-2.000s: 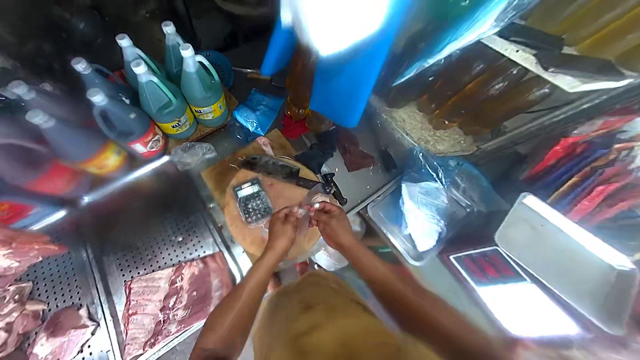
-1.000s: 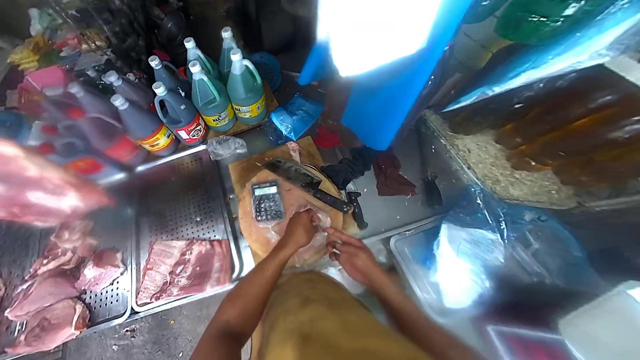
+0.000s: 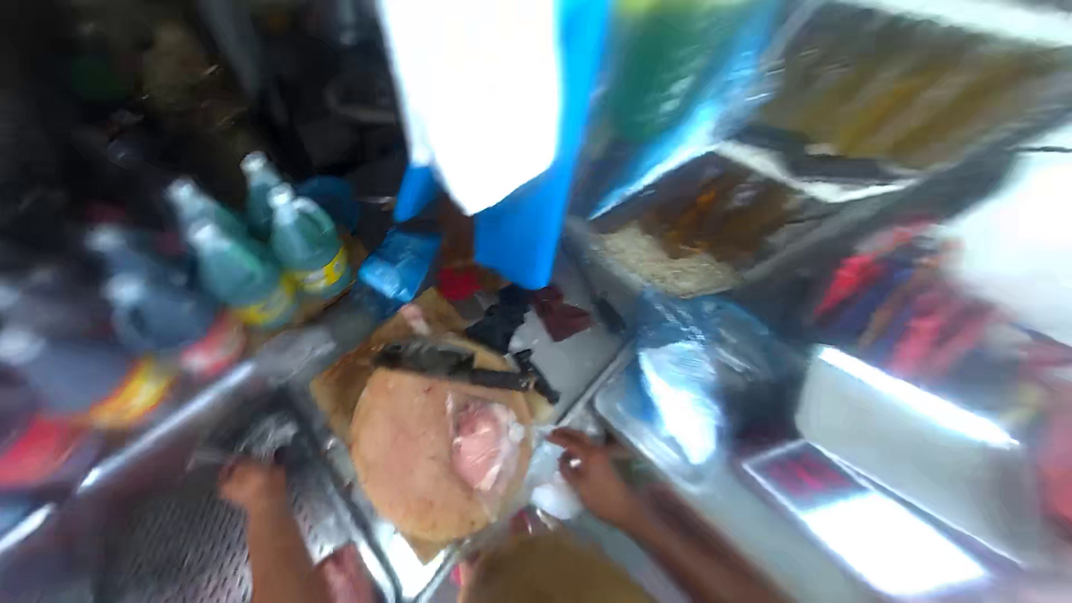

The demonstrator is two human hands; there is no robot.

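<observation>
A clear plastic bag with pink meat (image 3: 481, 444) lies on the round wooden chopping board (image 3: 402, 456). Along the board's far edge rests a dark-bladed knife (image 3: 452, 365), its handle to the right. My left hand (image 3: 254, 484) is left of the board over the perforated metal tray, its fingers bent beside a dark, blurred item (image 3: 268, 435); whether it grips this is unclear. My right hand (image 3: 590, 473) is just right of the board, close to a white plastic bag (image 3: 554, 490), fingers partly bent; blur hides whether anything is between them.
Large bottles (image 3: 306, 243) stand at the back left beside a blue packet (image 3: 400, 264). Blue and white bags (image 3: 523, 226) hang ahead. On the right are a plastic-lined tray (image 3: 620, 419), a lit digital scale (image 3: 871, 519) and a white container (image 3: 904, 452).
My hands have moved apart, the left one leftward off the board and the right one to its right side. The calculator no longer lies on the board; bagged meat now shows there.
</observation>
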